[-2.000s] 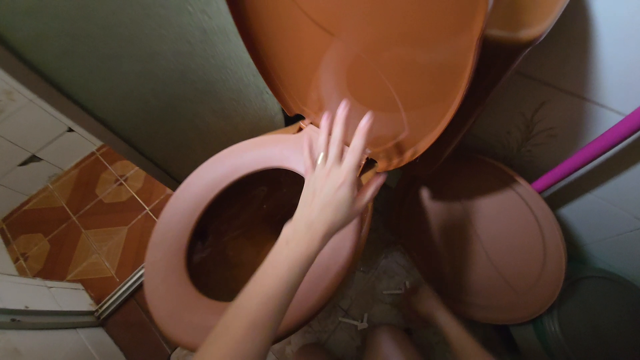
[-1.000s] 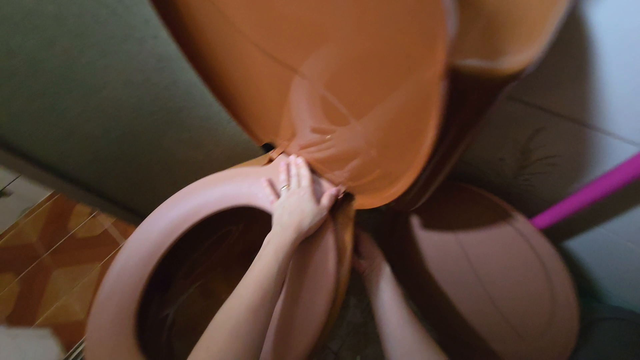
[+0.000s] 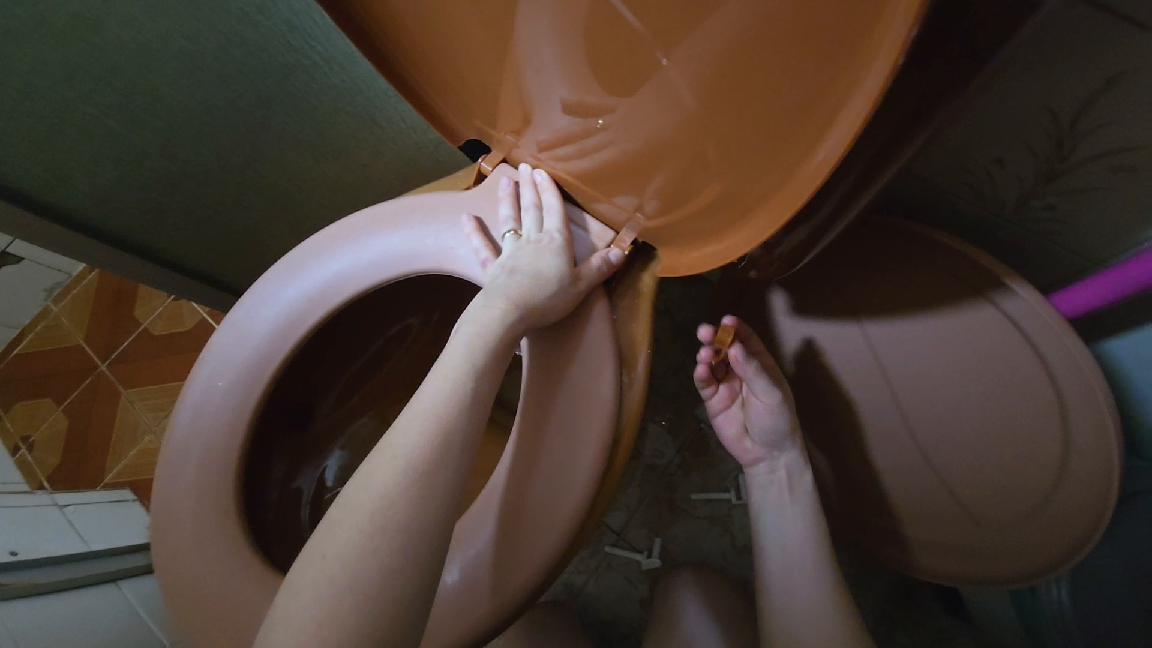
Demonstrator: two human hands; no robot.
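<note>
My left hand (image 3: 531,261), a ring on one finger, lies flat with spread fingers on the back of a pink padded toilet seat (image 3: 216,405), near its hinges. Behind it the orange plastic lid (image 3: 720,117) stands raised and reflects the hand. Beside the bowl, to the right, my right hand (image 3: 751,396) pinches a small orange plastic piece (image 3: 723,340) between its fingertips; its exact kind cannot be told. The seat rests on the brown toilet bowl (image 3: 634,333).
A pink toilet lid or seat cover (image 3: 972,405) leans at the right, by a magenta pole (image 3: 1107,286). White plastic bolts (image 3: 639,555) lie on the dark floor. A green panel (image 3: 207,117) borders the left, beyond it patterned tiles (image 3: 99,369).
My right hand, low beside the bowl one second ago, has come up into clear view with the small orange piece. My left hand has stayed on the back of the seat since then.
</note>
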